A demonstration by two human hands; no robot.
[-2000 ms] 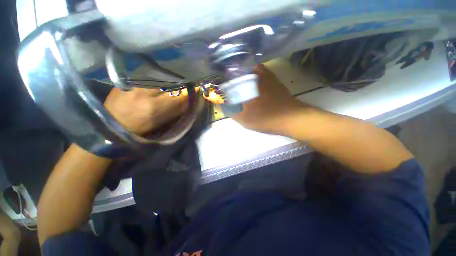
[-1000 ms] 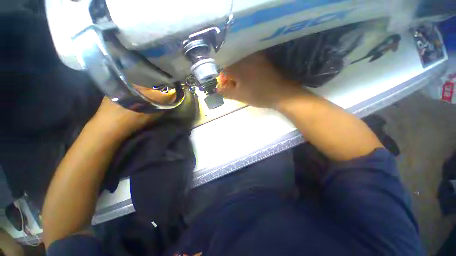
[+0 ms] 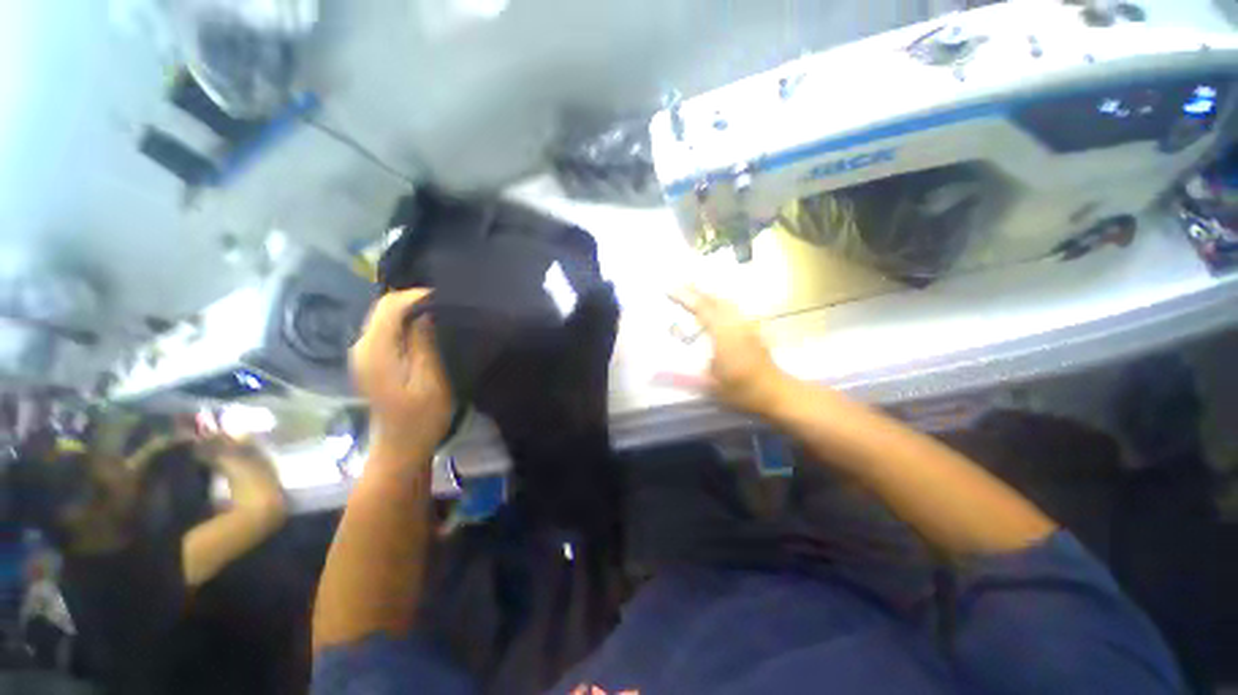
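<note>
The black garment [image 3: 523, 326] is held up over the table left of the sewing machine and hangs down over the table's front edge. A small white patch shows on it. My left hand [image 3: 403, 373] grips its left side. My right hand [image 3: 726, 356] is over the white table, right of the garment, with fingers apart and nothing visible in it. The white sewing machine [image 3: 842, 156] with a blue stripe stands to the right. Its needle area is left of the dark plastic bag, with no cloth under it.
A dark plastic bag [image 3: 910, 224] lies under the machine arm. A dark pointed tool [image 3: 1097, 238] and small parts [image 3: 1208, 224] lie at the right. Another machine [image 3: 251, 333] stands at left, with another person [image 3: 149, 543] beside it. The table's front edge [image 3: 950, 373] runs across.
The view has moved back and up from the machine head. My left hand has brought the garment out from the needle area to the left. My right hand has come away from the needle and opened.
</note>
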